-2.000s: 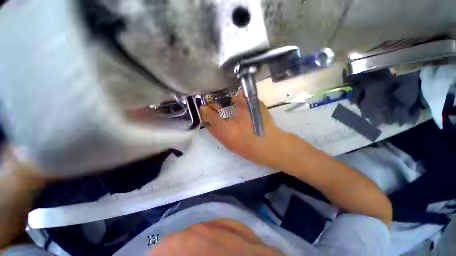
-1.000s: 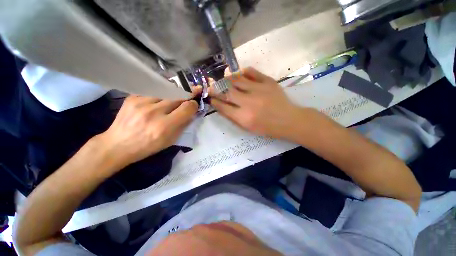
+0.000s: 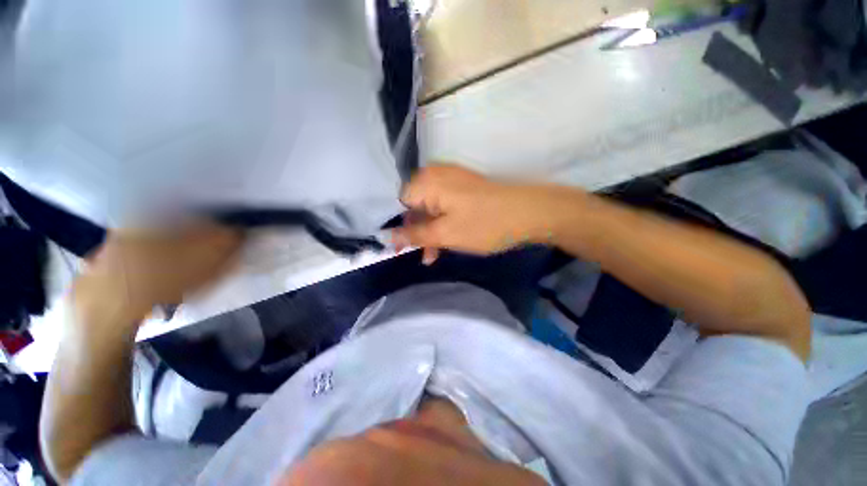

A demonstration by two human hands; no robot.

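Observation:
A large pale grey-white panel (image 3: 219, 104) lies over the left of the table. A narrow dark strip (image 3: 397, 90) runs down its right edge, and dark material also runs along its front edge. My right hand (image 3: 452, 211) is at the panel's front right corner, with its fingertips closed on the edge with the dark strip. My left hand (image 3: 171, 261) is blurred at the panel's front left edge; its fingers cannot be made out. The needle area is out of view or hidden.
Snips (image 3: 632, 36) lie on the white table (image 3: 532, 128) at the upper right. A flat grey strip (image 3: 751, 76) and dark grey scraps (image 3: 819, 43) lie right of them. Pale and navy pieces (image 3: 627, 323) are heaped below the table edge.
Both hands have moved away from the needle, towards the table's front edge, the left one also leftwards. The pale panel now spreads over the left of the table. The view has shifted; the machine head has left it.

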